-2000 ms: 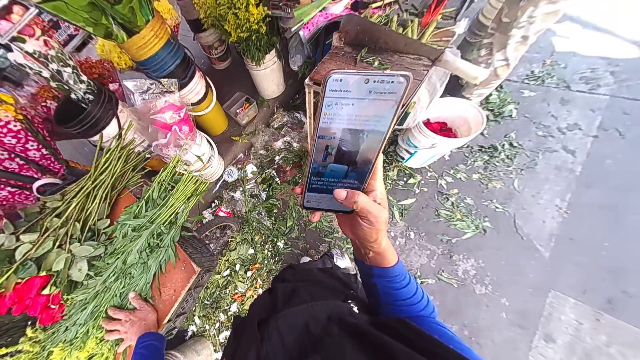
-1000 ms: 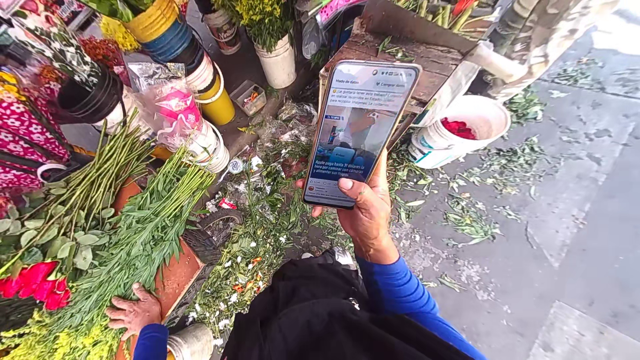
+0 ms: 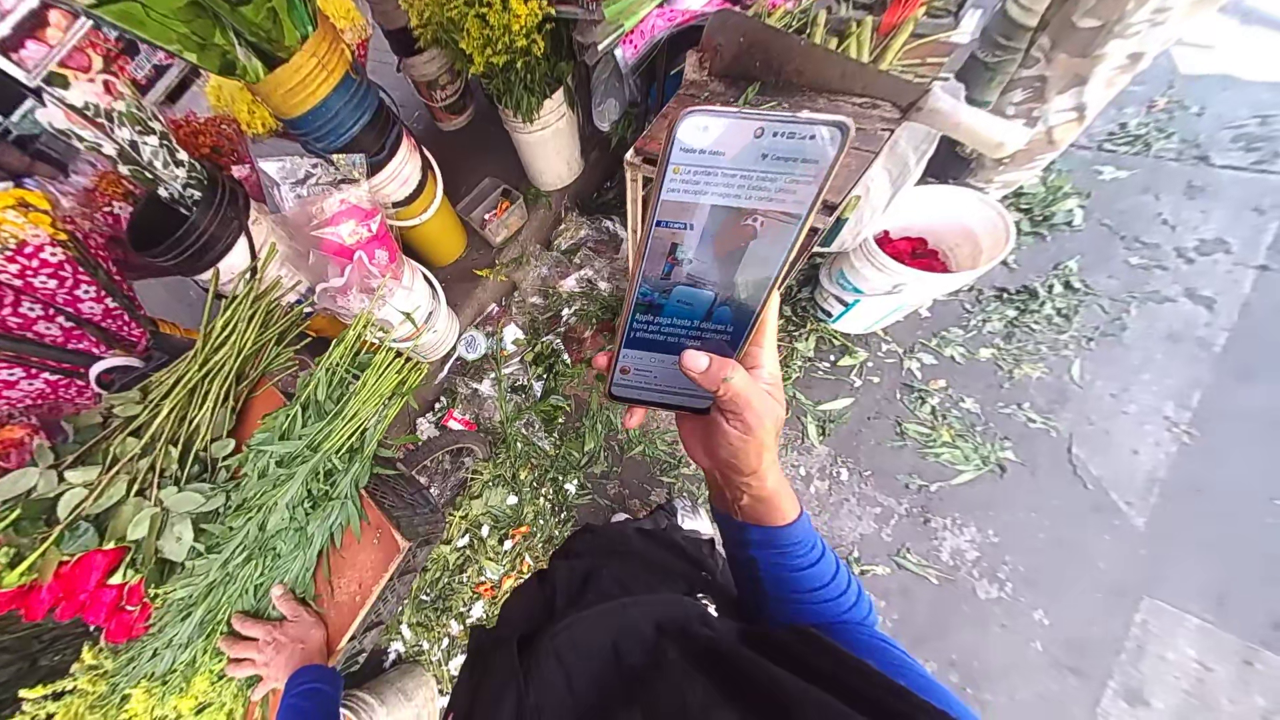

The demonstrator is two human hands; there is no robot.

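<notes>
My right hand (image 3: 735, 410) holds a smartphone (image 3: 725, 260) upright, its lit screen toward me and the thumb over the lower edge of the screen. The screen bears pictures and writing. At the lower left my left hand (image 3: 277, 643) rests with fingers spread on a bunch of leafy green stems (image 3: 290, 480), near the edge of a reddish board (image 3: 355, 570). Its fingers close on nothing. Left of that bunch lie cut stems with rounded leaves (image 3: 150, 510) and deep pink-red roses (image 3: 85, 595).
Flower buckets stand at the upper left, a white bucket (image 3: 547, 140) with yellow blooms among them. Behind the phone is a wooden stand (image 3: 690, 90). A white bucket with red petals (image 3: 965, 235) stands to its right. Cut leaves and plastic scraps litter the pavement (image 3: 1100, 400).
The content on the phone's screen has moved upward, with a larger picture and writing now showing. My left hand stays on the green stems, and my right hand keeps hold of the phone.
</notes>
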